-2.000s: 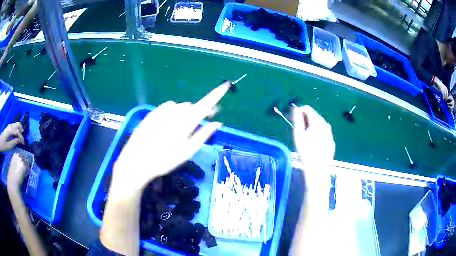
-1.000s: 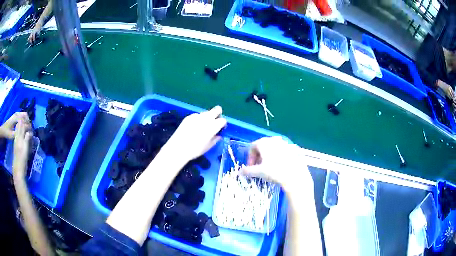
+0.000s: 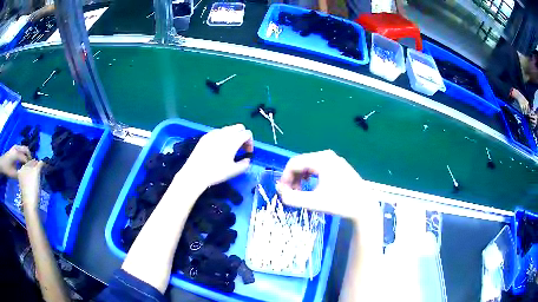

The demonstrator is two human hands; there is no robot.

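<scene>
The blue tray point(image 3: 115, 215) lies in front of me, with a loose heap of black plastic parts point(image 3: 203, 250) at its left and middle. The clear plastic box point(image 3: 321, 250) stands inside its right side, full of white pins point(image 3: 283, 239). My left hand point(image 3: 218, 154) is over the tray's far part, its fingers closed round a dark piece that looks like a black part. My right hand point(image 3: 321, 184) is over the far end of the clear box, thumb and finger bent together; whether a pin is between the fingertips is hidden.
The green conveyor belt point(image 3: 312, 100) beyond the tray carries scattered joined pieces point(image 3: 362, 121). A metal post point(image 3: 82, 65) stands at left. A neighbour's hands point(image 3: 26, 171) work over another blue tray point(image 3: 88, 194). Clear containers point(image 3: 422, 74) and a red stool point(image 3: 389, 28) are across the belt.
Both hands have come back from the belt to the tray. Since a second ago, my left hand has moved slightly left and the joined pieces on the belt have shifted left.
</scene>
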